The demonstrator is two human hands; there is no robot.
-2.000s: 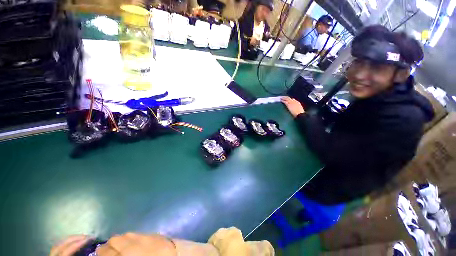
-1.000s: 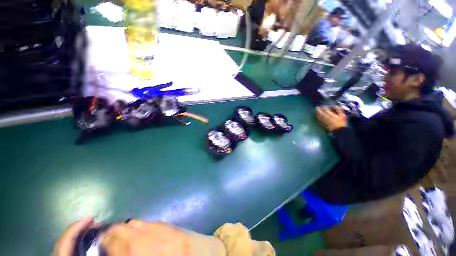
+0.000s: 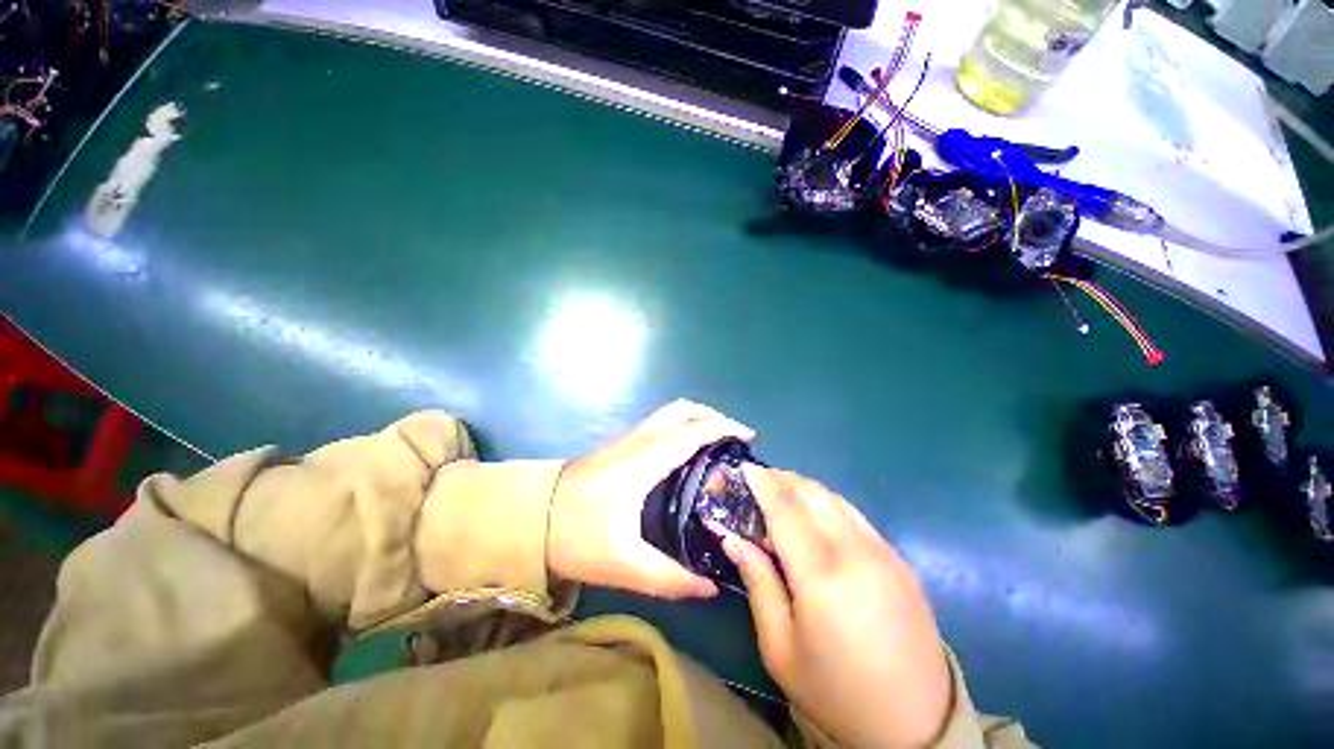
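Observation:
A round black unit is held above the green bench mat near its front edge, its open side facing right and up. My left hand wraps around the housing from the left, thumb below and fingers over the top. My right hand is on its right side, with thumb and fingertips at the shiny inner part. The fingertips partly hide that inner part, and I cannot tell whether wires are pinched there.
Waiting units with coloured wires stand at the back by the white sheet, near a blue tool and bottle. Several other units sit at right. Black trays are behind; a red stool is far left.
The view has swung left and down, so bench items appear farther right and the neighbouring person is out of view. Both hands and the held unit now show fully, nearer the middle.

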